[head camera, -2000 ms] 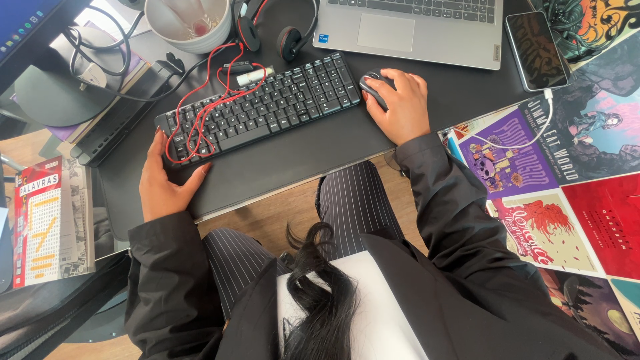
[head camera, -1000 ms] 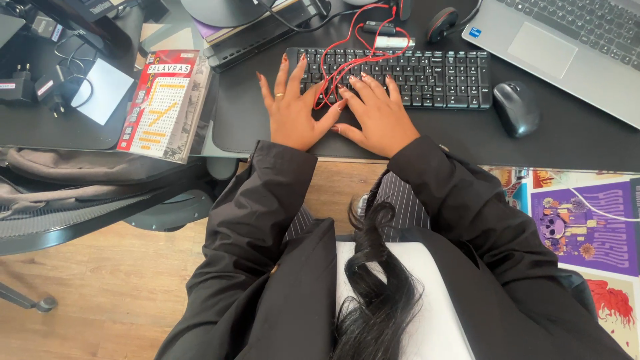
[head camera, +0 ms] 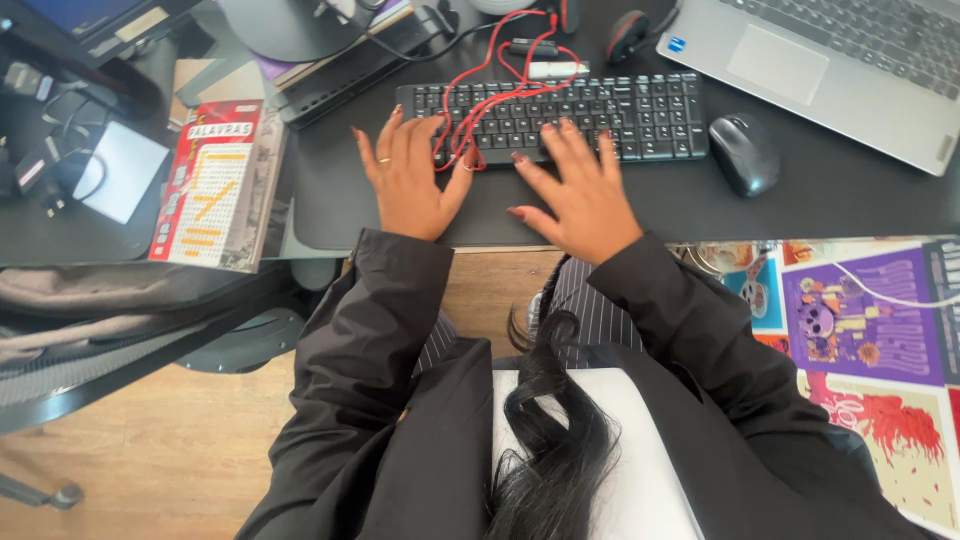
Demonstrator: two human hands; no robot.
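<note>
A black computer keyboard (head camera: pixel 652 120) lies on the black desk mat (head camera: pixel 495 217). My left hand (head camera: pixel 411 176) is spread at the keyboard's left end, fingers apart and holding nothing, a ring on one finger. Over the middle keys my right hand (head camera: pixel 585 191) rests with its fingertips, its thumb off the near edge. A bundled red cable (head camera: pixel 480 112) loops across the keys between both hands, its lower end by my left thumb. A black mouse (head camera: pixel 745 154) sits right of the keyboard, touched by neither hand. Behind the keys lies a white stick-shaped object (head camera: pixel 556 70).
An open laptop (head camera: pixel 780 67) stands at the back right, with a headset's ear cushion (head camera: pixel 628 36) beside it. On the left are a word-puzzle book (head camera: pixel 214 187), a monitor base (head camera: pixel 281 26) over a black box (head camera: pixel 337 86), and chargers with cables (head camera: pixel 37 150). Printed posters (head camera: pixel 862 322) lie at lower right.
Two seconds ago my right hand was on the mouse; now it is over the keys. My left hand has gone from the keyboard's near left corner onto its left end. The view has shifted left.
</note>
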